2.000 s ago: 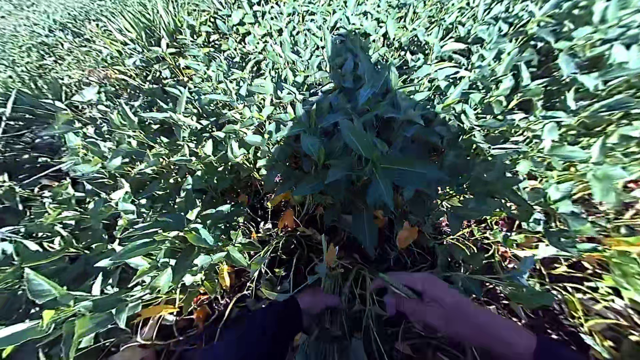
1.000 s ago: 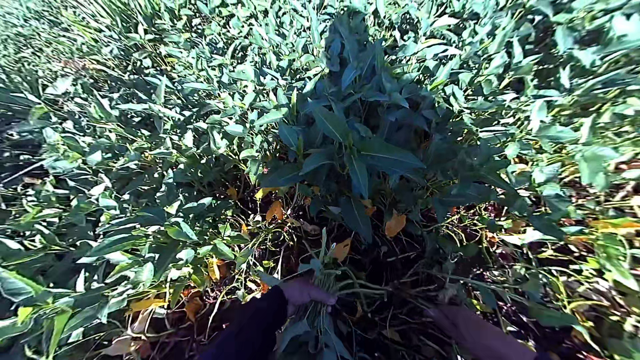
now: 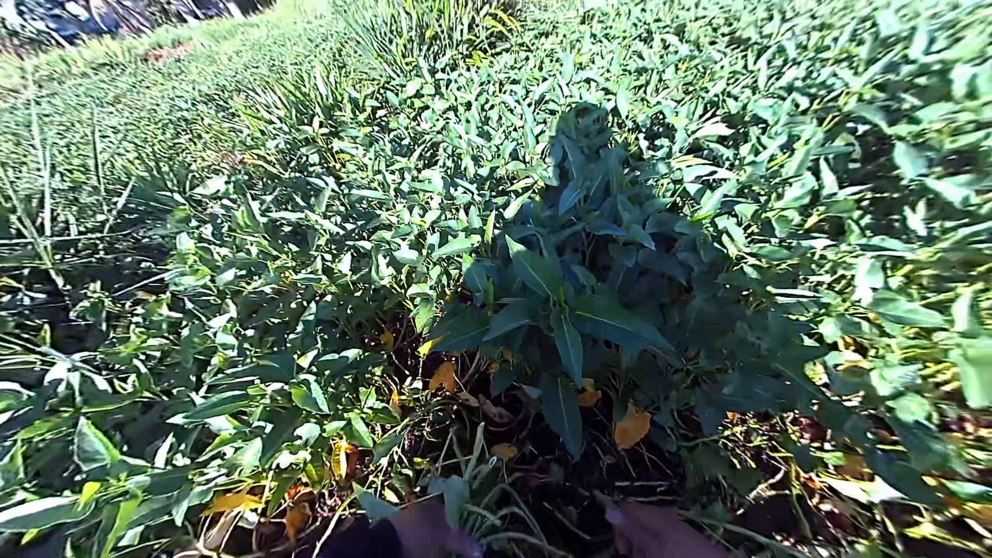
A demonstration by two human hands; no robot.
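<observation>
My left hand point(image 3: 434, 531), blurred at the bottom edge below a dark sleeve, is closed around a bunch of cut green stems and leaves point(image 3: 496, 511). To its right, my right hand point(image 3: 659, 531) is partly out of frame among the stems and shade; its fingers are too dark and blurred to read. Just beyond the hands stands a leafy plant point(image 3: 570, 318) with long pointed leaves, inside the shadow of a person.
Dense leafy plants point(image 3: 271, 256) spread on all sides. Yellowed leaves point(image 3: 632, 426) and bare stems lie near the dark ground. Tall grass point(image 3: 418, 31) grows farther off, and bluish objects point(image 3: 62, 19) show at the far upper left.
The view has tilted up, so both hands sit lower in the frame. A second ago my left hand held the bunch with my right hand apart from it at the right.
</observation>
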